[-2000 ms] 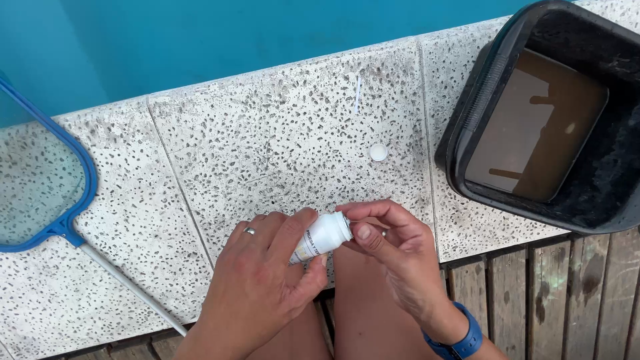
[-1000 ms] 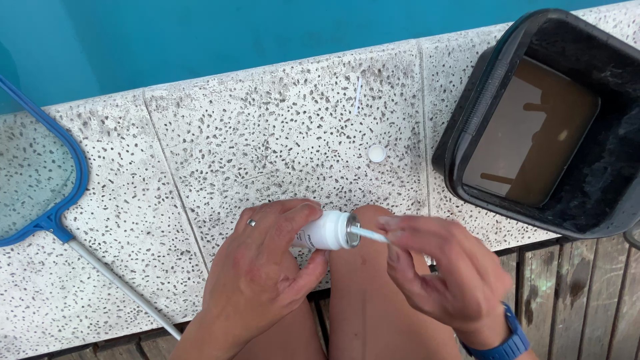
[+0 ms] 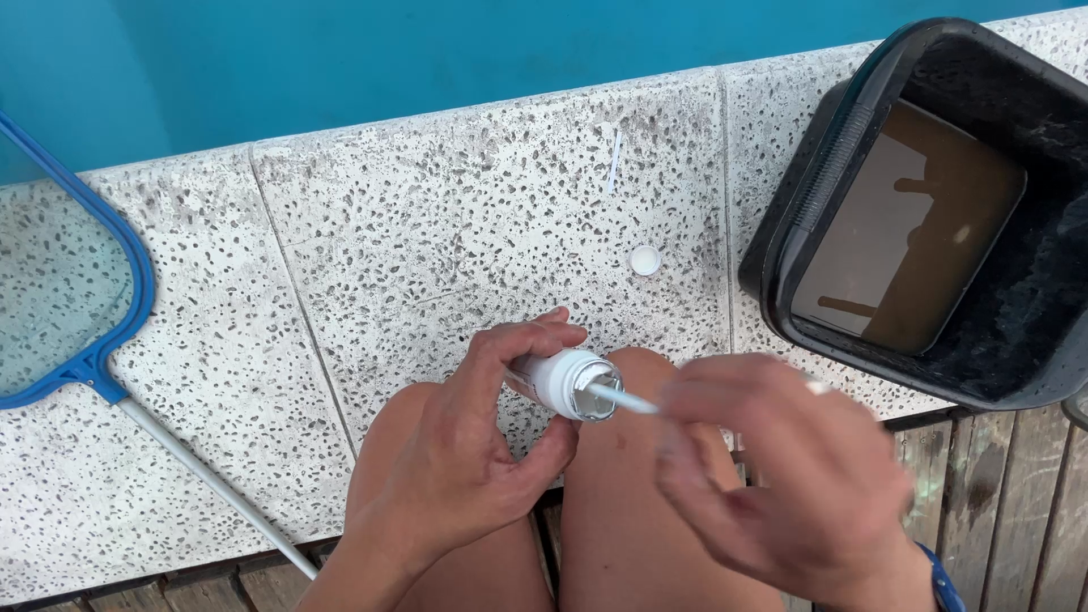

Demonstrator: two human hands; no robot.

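My left hand (image 3: pixel 476 433) holds a small white plastic bottle (image 3: pixel 557 382) on its side, its uncapped mouth facing right with torn foil around the rim. My right hand (image 3: pixel 765 467), blurred, pinches a thin white strip (image 3: pixel 625 398) whose far end is at the bottle's mouth. Beyond the hands, a round white cap (image 3: pixel 645 260) lies on the speckled stone coping (image 3: pixel 442 221). Farther up, a second thin white strip (image 3: pixel 614 161) lies flat on the stone, close to the pool edge.
A black plastic tub (image 3: pixel 786 246) with brownish liquid stands on the coping at right. At left lies a blue-framed pool skimmer net (image 3: pixel 140 272) with a metal pole (image 3: pixel 217 484). Pool water (image 3: pixel 340 59) borders the far edge; wooden decking (image 3: pixel 977 501) is at the near side.
Two seconds ago my right fingers were at the bottle's mouth with no strip plainly visible; since one second ago they hold a white strip there. The bottle's mouth has turned more toward the camera.
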